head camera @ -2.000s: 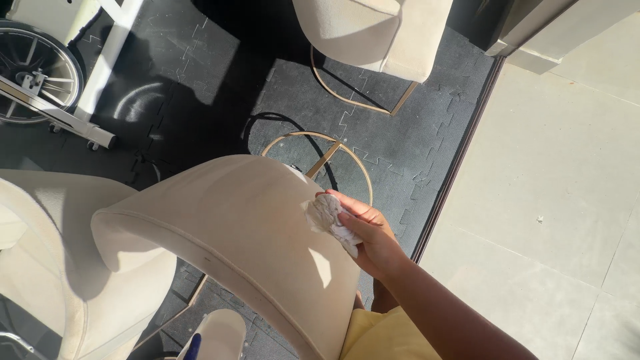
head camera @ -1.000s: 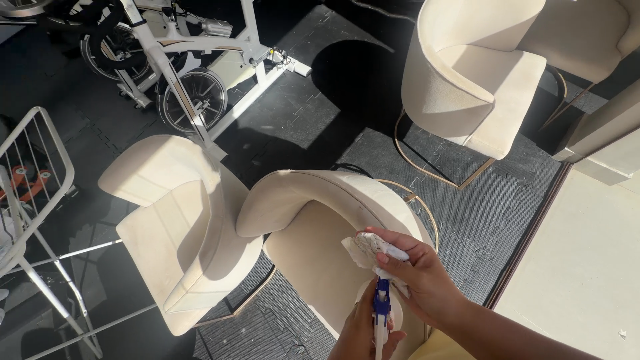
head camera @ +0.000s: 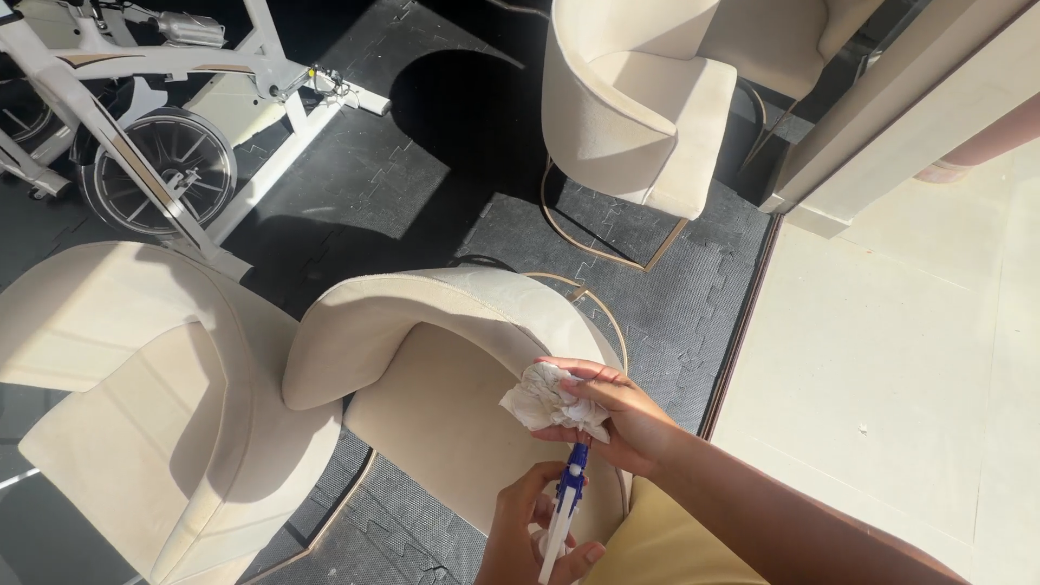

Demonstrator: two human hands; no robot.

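My right hand is closed around a crumpled white cloth or wipe, held above the seat of a cream upholstered chair. Just below it, my left hand grips a spray bottle with a blue and white trigger head; the blue nozzle end points at the cloth. The bottle's body is mostly hidden by my fingers. Behind both hands the chair's curved backrest rises, and part of its round gold base shows beyond it.
A second cream chair stands close on the left, a third at the upper right. A white exercise bike is at the upper left. Dark interlocking mats meet pale floor tiles along an edge at right, beside a wall corner.
My right hand with the cloth has left the outside of the chair's backrest and is over the seat. My left hand with the spray bottle has come into view beside it.
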